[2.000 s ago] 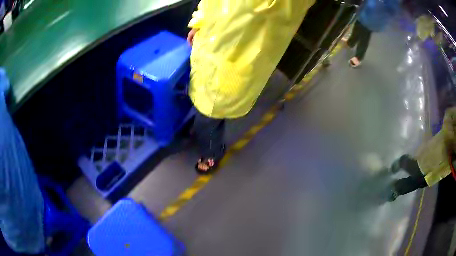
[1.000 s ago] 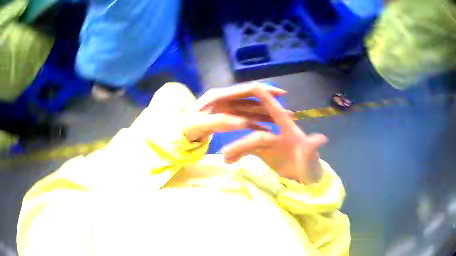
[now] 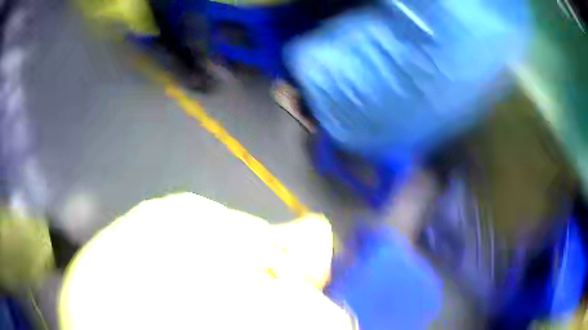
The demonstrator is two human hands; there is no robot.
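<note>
Neither of my hands can be seen. My smock [image 3: 193,264], washed out to pale yellow-white, fills the lower left and middle, with a sleeve bulge at its right end. A bright blue plastic stool [image 3: 390,280] stands just right of the smock, its top blurred. Another blue stool [image 3: 361,171] shows behind it, partly hidden under a person's light blue smock.
A person in a light blue smock [image 3: 412,77] is at the upper middle. Yellow smocks show at the top left and left edge. A yellow line [image 3: 235,148] crosses the grey floor [image 3: 116,142]. A green surface [image 3: 561,77] is at the right.
The view has swung round and is blurred. Both hands, in front of my smock one second ago, are out of sight. The blue-smocked person now appears right of the middle.
</note>
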